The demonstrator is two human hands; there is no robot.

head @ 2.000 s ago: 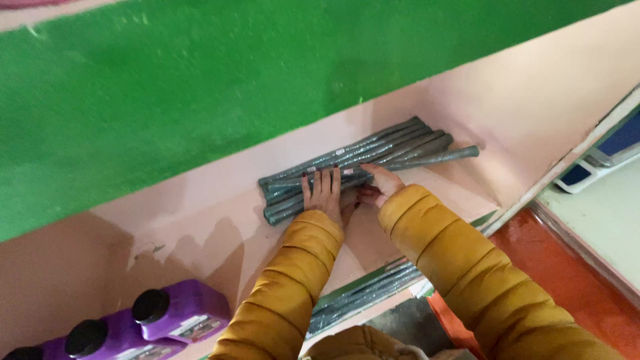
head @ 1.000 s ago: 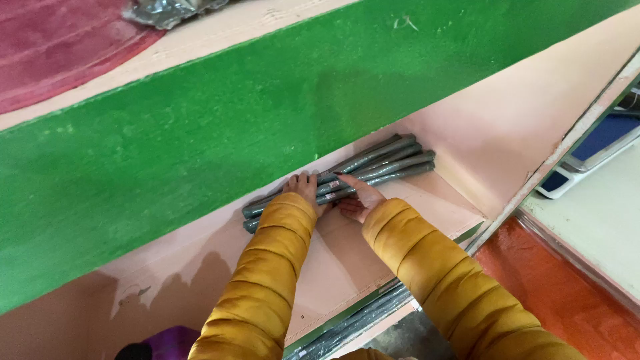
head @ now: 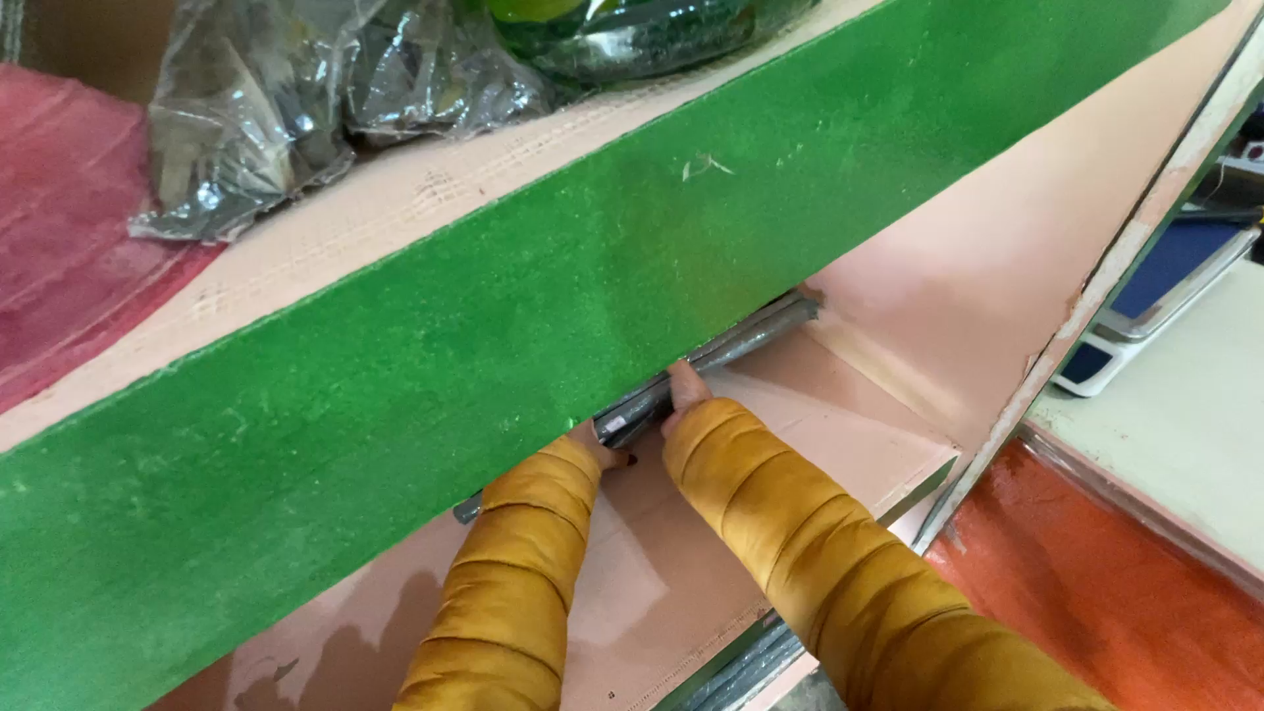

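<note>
Several grey wrapped rolls (head: 642, 407) lie in a bundle on the pink shelf (head: 711, 494), partly hidden behind the green shelf edge (head: 474, 296). My left hand (head: 600, 446) is at the near side of the bundle, its fingers mostly hidden by the green board and the rolls. My right hand (head: 686, 393) touches the front of the bundle a little farther right, with part of it showing. Both arms wear quilted mustard-yellow sleeves. Whether either hand grips a roll cannot be told.
Clear plastic bags (head: 262, 118) and a red round item (head: 79, 227) rest on the upper shelf. More wrapped rolls (head: 750, 667) lie below. At the right are a shelf side panel (head: 1076, 306), a weighing scale (head: 1165, 286) on a pale counter, and an orange surface (head: 1096, 553).
The rolls and my hands, in plain sight earlier, are now partly covered by the green board. The view has shifted, and the purple bottles are out of it.
</note>
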